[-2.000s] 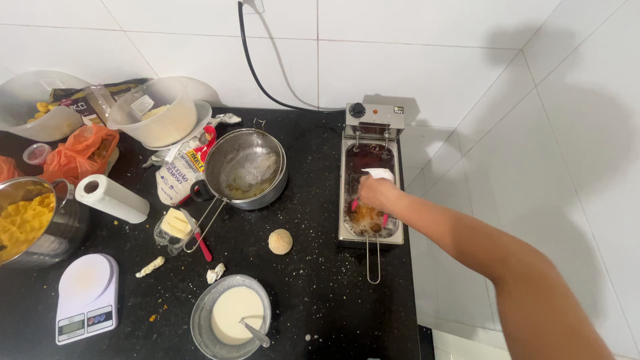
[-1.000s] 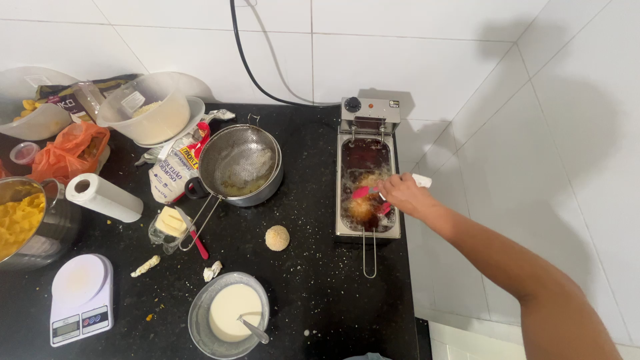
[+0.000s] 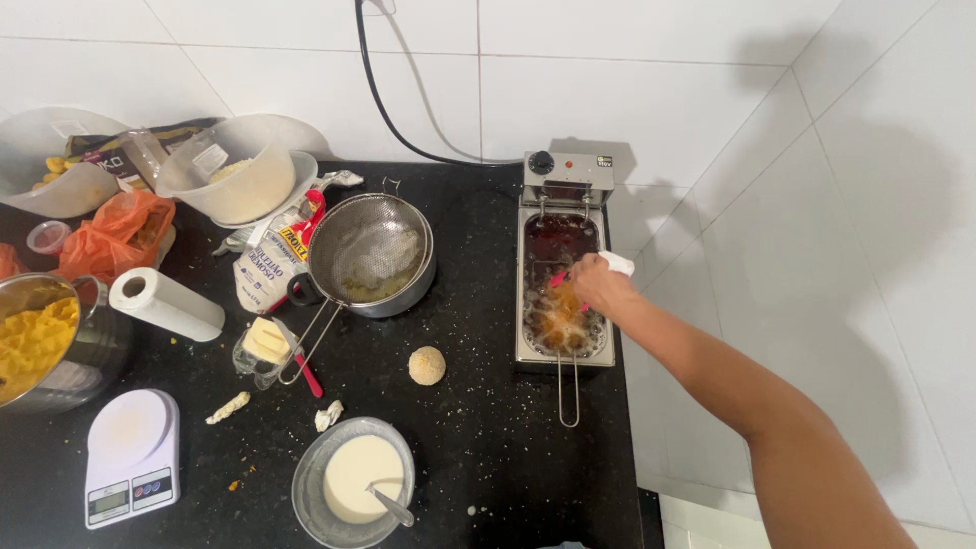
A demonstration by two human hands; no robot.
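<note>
My right hand [image 3: 598,284] is closed round a utensil with pink parts [image 3: 560,279] and a white end [image 3: 616,264], over an electric deep fryer [image 3: 608,335]. Below the hand, golden-brown food [image 3: 566,314] bubbles in the dark oil [image 3: 560,238]; how many pieces there are cannot be told. The wire handle of the fryer basket [image 3: 569,396] sticks out over the front edge. Left of the fryer a breaded ball [image 3: 427,365] lies on the black countertop [image 3: 473,427]. Nearer me is a bowl of white liquid [image 3: 358,473] with a spoon [image 3: 393,506]. My left hand is out of view.
A strainer [image 3: 370,244] sits on a pot [image 3: 396,303]. To its left are butter [image 3: 265,341], a red-handled knife [image 3: 308,374], a paper towel roll [image 3: 168,303], a kitchen scale [image 3: 131,457], a pot of yellow mash [image 3: 34,335] and plastic tubs [image 3: 229,171]. A tiled wall [image 3: 762,305] stands right.
Two seconds ago my right hand was higher over the fryer; it has moved toward the fryer's right edge. The utensil's white end now points to the right.
</note>
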